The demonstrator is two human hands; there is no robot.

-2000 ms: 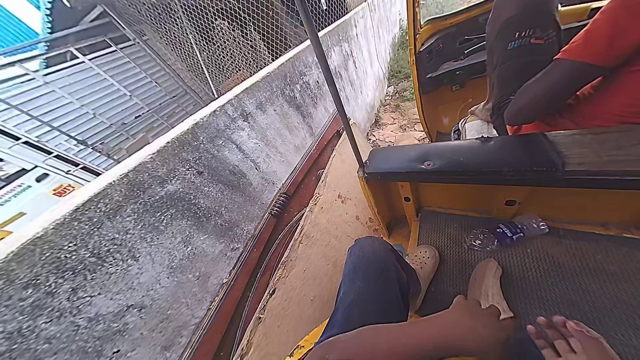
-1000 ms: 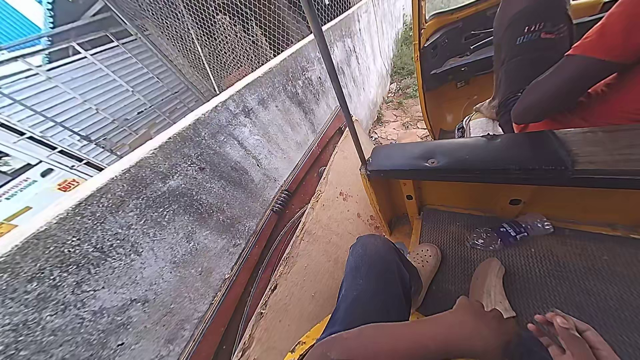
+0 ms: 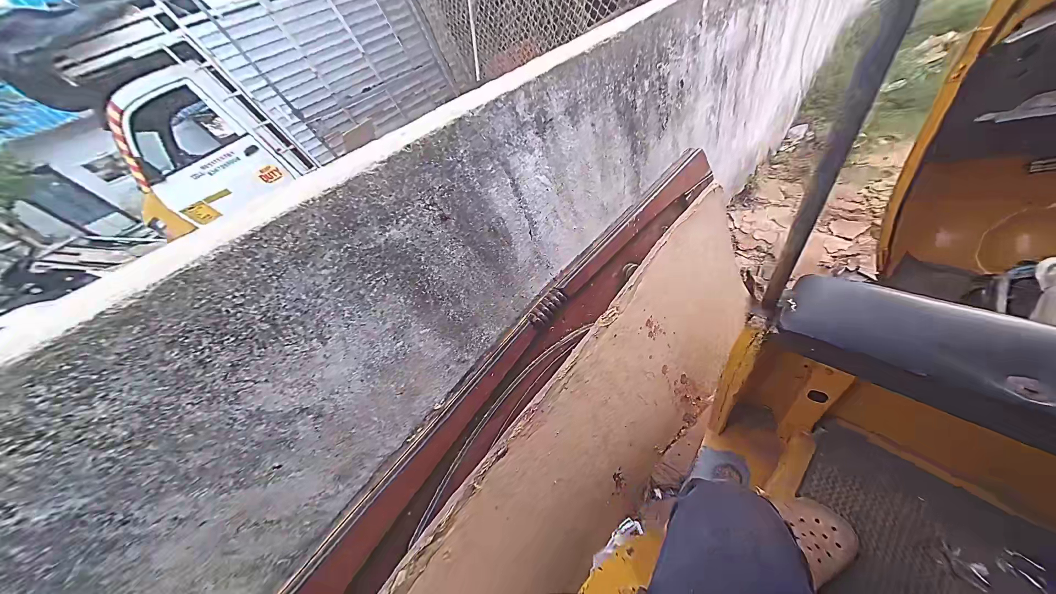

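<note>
Neither of my hands shows in the head view now. My knee in dark blue trousers (image 3: 726, 540) is at the bottom, right of centre, and a beige perforated clog (image 3: 818, 532) stands beside it at the edge of a dark ribbed floor mat (image 3: 916, 520). A black padded rail (image 3: 916, 338) crosses the yellow metal frame of the vehicle in front of my knee. From the rail's left end a dark metal pole (image 3: 837, 157) rises at a slant.
A stained concrete wall (image 3: 355, 305) runs along the left. Between it and the vehicle lie a reddish metal beam (image 3: 610, 227) with a coil spring (image 3: 547, 307) and a beige board (image 3: 610, 412). A white truck cab (image 3: 186, 140) stands beyond the wall; broken stones (image 3: 841, 223) lie ahead.
The view has swung to the left. Both hands, the bare foot, most of the plastic bottle and the person in red, all seen earlier, have left the picture or are no longer clear.
</note>
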